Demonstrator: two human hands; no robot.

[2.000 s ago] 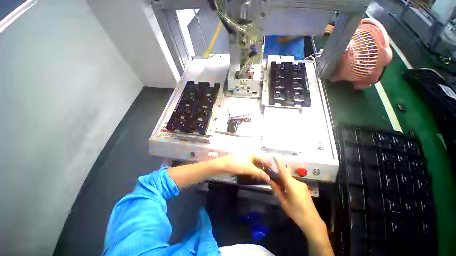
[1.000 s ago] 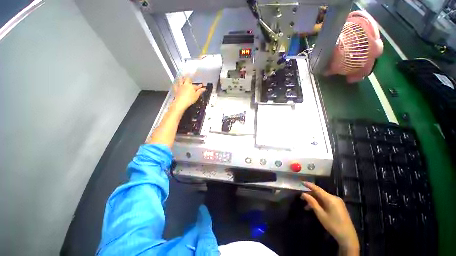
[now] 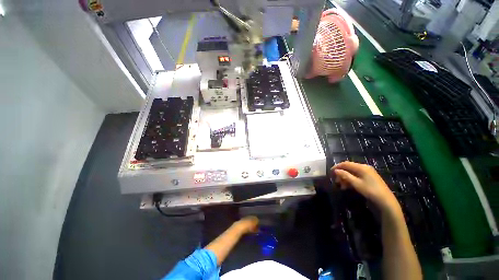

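My right hand [image 3: 364, 183] is over the left part of the glossy black blister tray [image 3: 377, 128], fingers bent; whether it holds a small part cannot be told. My left hand [image 3: 249, 224] is low in front of the machine, below its front panel, small and blurred, its fingers hidden. The left fixture [image 3: 167, 128], a black plate with two columns of pockets, lies at the front left of the machine. The right fixture [image 3: 266, 90] is farther back, beside the blurred screwdriver head [image 3: 249, 52].
The white front panel carries a red emergency stop [image 3: 292, 173] and small buttons. A pale feeder [image 3: 219, 76] with red digits stands between the fixtures. Small dark pieces [image 3: 221, 134] lie in front of it. A pink fan [image 3: 332, 46] and more black trays [image 3: 437, 90] are at the right.
My left hand has left the left fixture and come down in front of the machine. My right hand has moved onto the blister tray. The view has swung right.
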